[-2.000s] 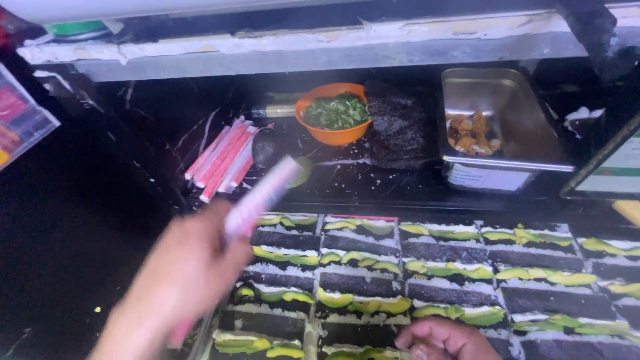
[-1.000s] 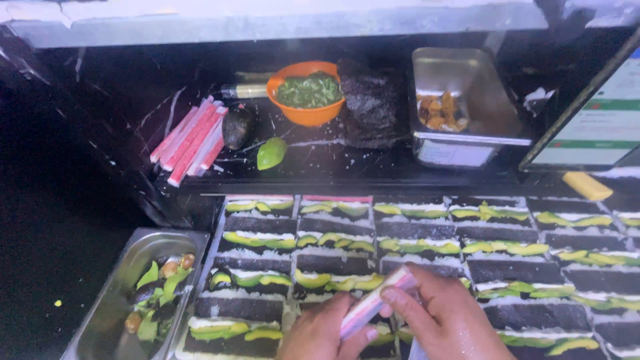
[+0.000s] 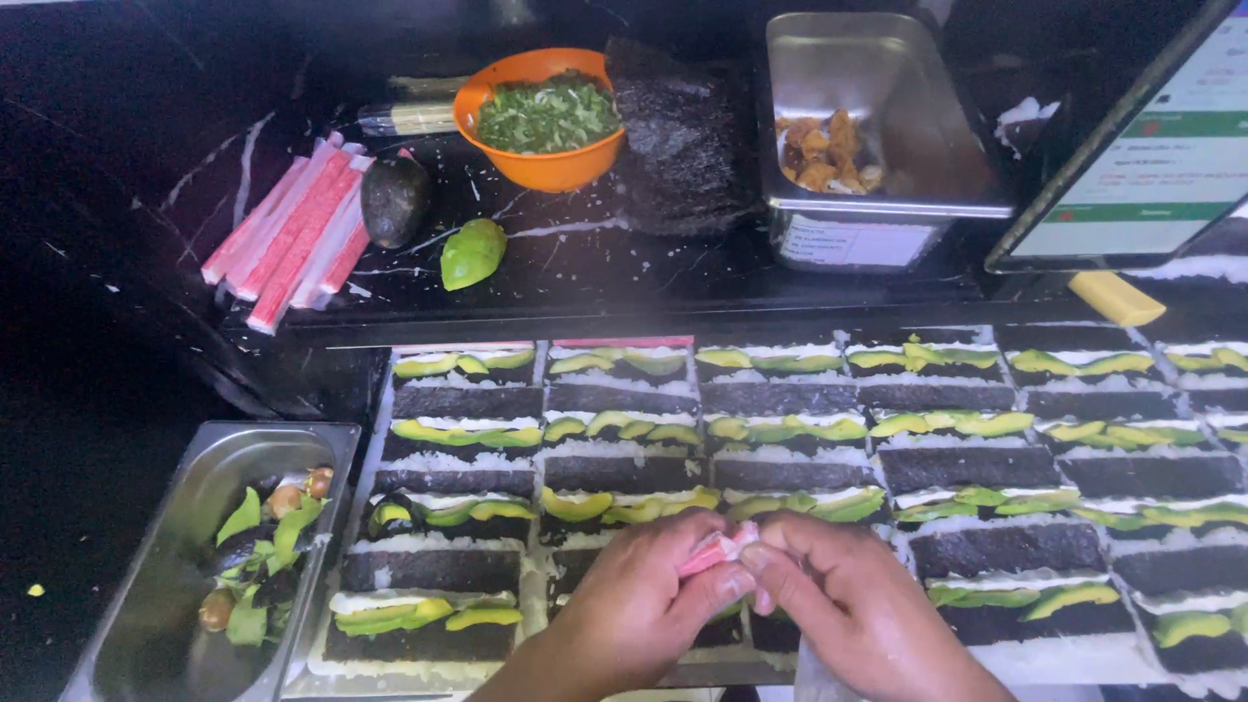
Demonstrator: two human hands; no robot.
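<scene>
Low in the middle of the head view, my left hand (image 3: 648, 595) grips a red and white crab stick (image 3: 715, 552). My right hand (image 3: 829, 595) pinches the stick's other end, and the two hands nearly touch. Beneath them lie rows of nori sheets (image 3: 1009, 549) with white rice, a white spread and avocado slices (image 3: 609, 504). Two pink sticks (image 3: 619, 341) lie along the top row. At the upper left, more crab sticks (image 3: 297, 229) are piled beside a dark whole avocado (image 3: 395, 200). Part of the held stick is hidden by my fingers.
On the black marble shelf stand an orange bowl (image 3: 548, 174) of chopped greens, stacked nori (image 3: 678, 136), a lime piece (image 3: 474, 254) and a steel pan (image 3: 897, 207) with browned pieces. A screen (image 3: 1136, 146) leans at right. Another steel pan (image 3: 327, 546) holds avocado peels and pits.
The right hand has come up to meet the left at the crab stick. Both hands now pinch it, and less of it shows than a second ago. The view has shifted.
</scene>
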